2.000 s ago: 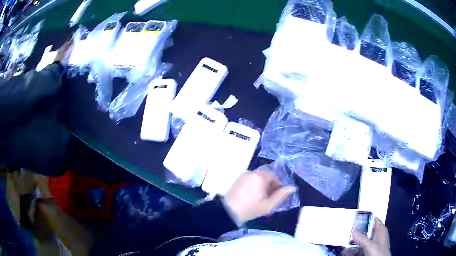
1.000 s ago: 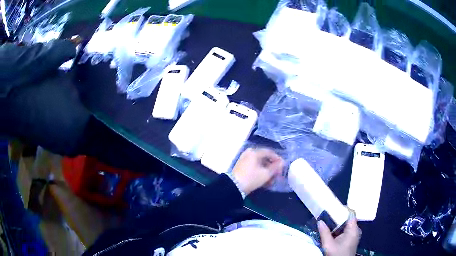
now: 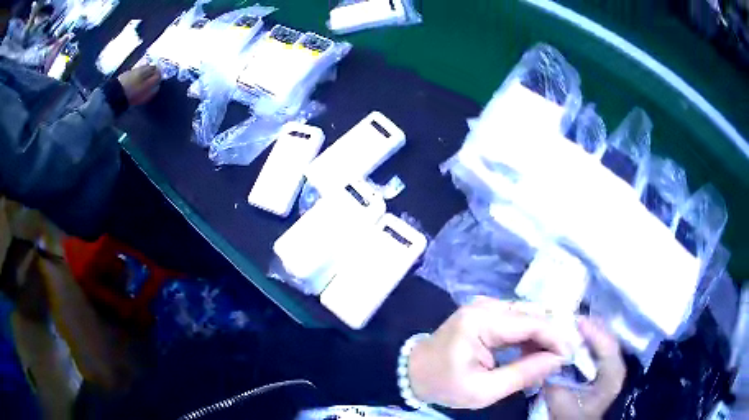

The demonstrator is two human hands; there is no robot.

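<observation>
My left hand point(image 3: 484, 353), with a pale bead bracelet, pinches clear poly bag point(image 3: 565, 379) film with thumb and fingers. My right hand point(image 3: 606, 369) touches it from the right and is closed on a narrow white piece point(image 3: 584, 359), likely an edge of the power bank; most of it is hidden by the fingers. A small white pad point(image 3: 552, 277) lies just beyond the hands, before the wide row of bagged devices point(image 3: 575, 197). Empty clear bags point(image 3: 472, 258) lie left of the pad.
Several white power banks point(image 3: 374, 271) lie on the dark mat at centre, some overlapping. Yellow-marked bagged devices point(image 3: 279, 70) lie at upper left, near another person's hand point(image 3: 140, 84). One bagged device point(image 3: 365, 15) is on the green surface. A red bin point(image 3: 107, 271) is below left.
My hands have come together at lower right. The white device in my right hand is now mostly hidden, and the loose one beside it no longer shows. The view has shifted.
</observation>
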